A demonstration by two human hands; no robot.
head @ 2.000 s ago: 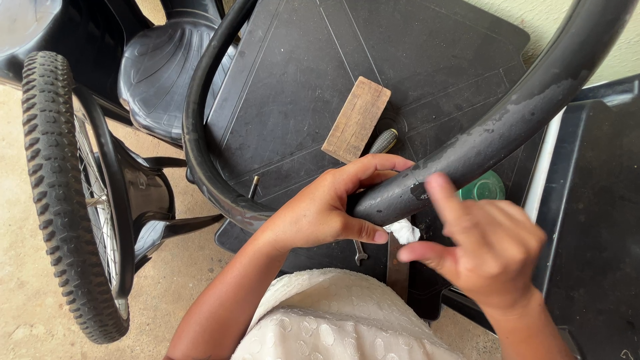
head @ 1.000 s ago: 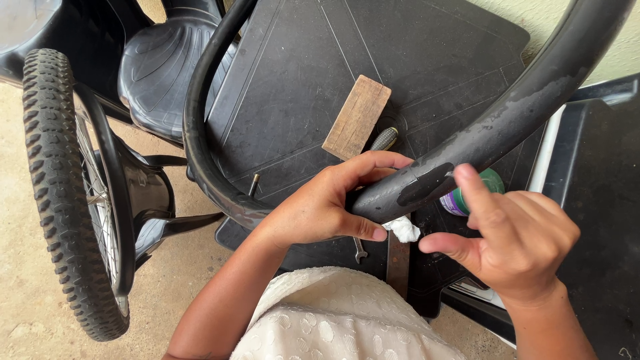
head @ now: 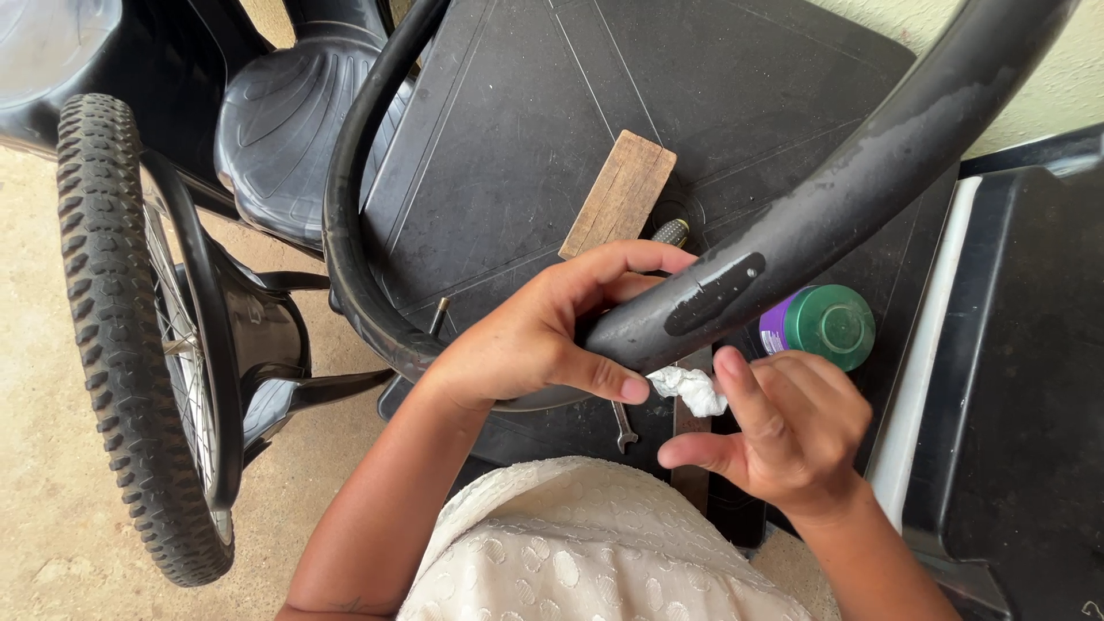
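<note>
A black rubber inner tube (head: 828,203) loops above the dark table, with a shiny wet-looking dark patch (head: 714,293) on its upper side. My left hand (head: 552,336) grips the tube just left of that patch, thumb in front and fingers behind. Below and right of the patch, my right hand (head: 776,423) holds nothing, its thumb and index finger apart. A crumpled white tissue or cloth (head: 694,392) shows between the two hands, below the tube. The tube's valve stem (head: 440,316) stands up at the lower left of the loop.
On the black plastic table (head: 517,112) lie a wooden block (head: 619,194), a tool handle (head: 671,233), an open-end wrench (head: 624,429), a flat metal strip (head: 690,483) and a green-lidded jar (head: 832,328). A wheel with a knobby tire (head: 129,345) and a black plastic chair (head: 297,129) are at left.
My right hand has moved off the tube, down and to the right. The dark patch and the green-lidded jar, partly covered by the hand earlier, now show more fully. My left hand keeps its grip.
</note>
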